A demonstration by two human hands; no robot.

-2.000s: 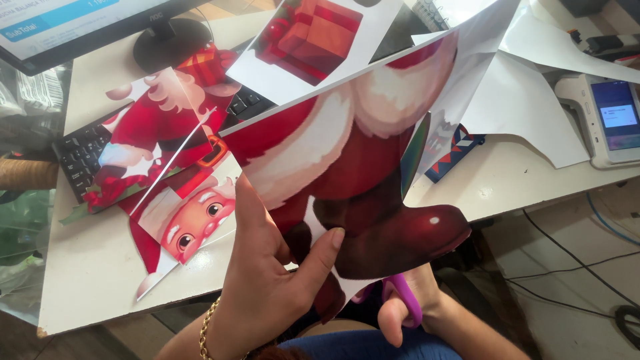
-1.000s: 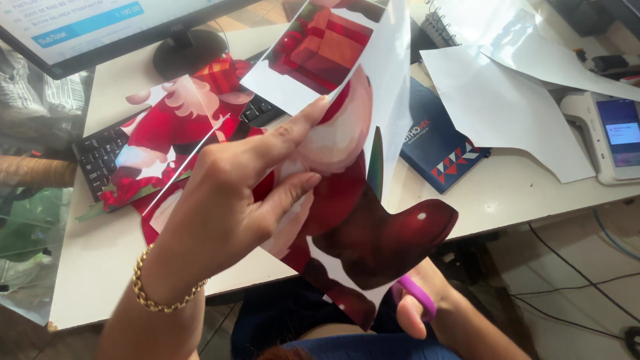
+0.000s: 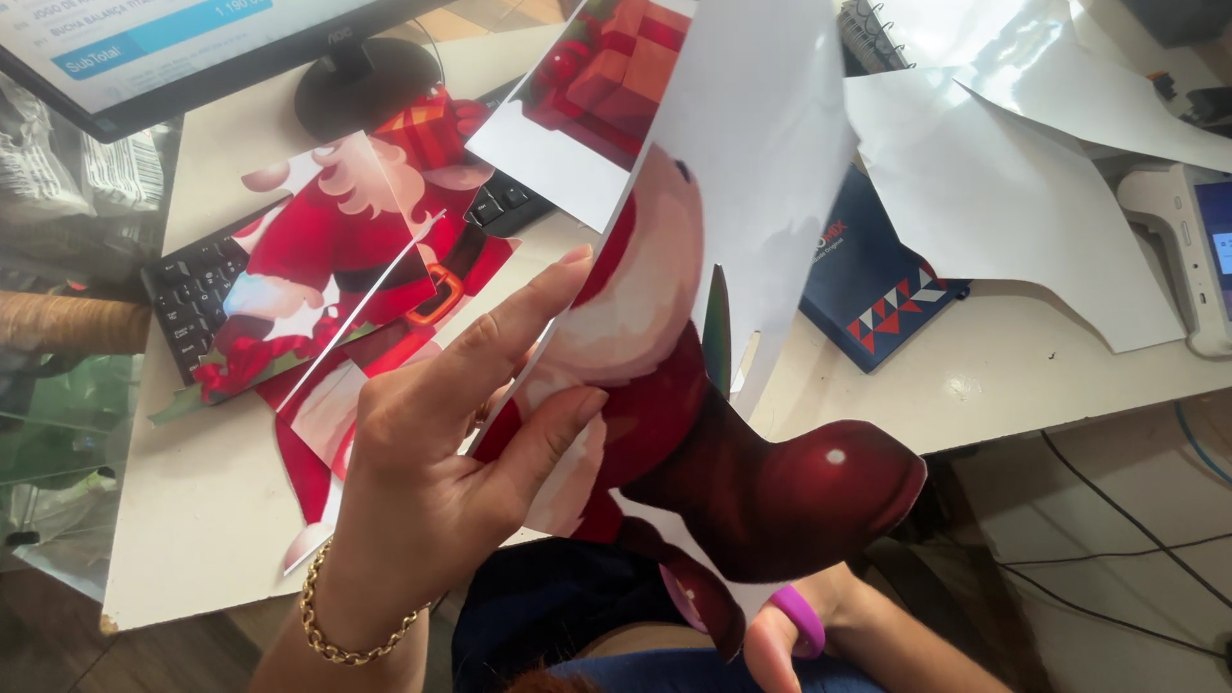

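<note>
My left hand, with a gold chain bracelet at its wrist, pinches the left edge of a glossy printed sheet showing Santa's legs and dark boots. My right hand is low behind the sheet, its thumb through a purple handle loop of scissors. A narrow blade shows upright beside the printed leg; the rest of the scissors is hidden. Cut-out Santa pieces lie over the keyboard at the left, one with a belt buckle. A printed gift-box part shows at the sheet's upper left.
A monitor on a round base stands at the upper left, by a black keyboard. White paper offcuts, a dark blue booklet, a spiral notebook and a white handheld device lie right. Cables hang below the table edge.
The held sheet has turned more upright, and my left hand has moved up along its left edge. The blue booklet, mostly covered two seconds ago, now shows more.
</note>
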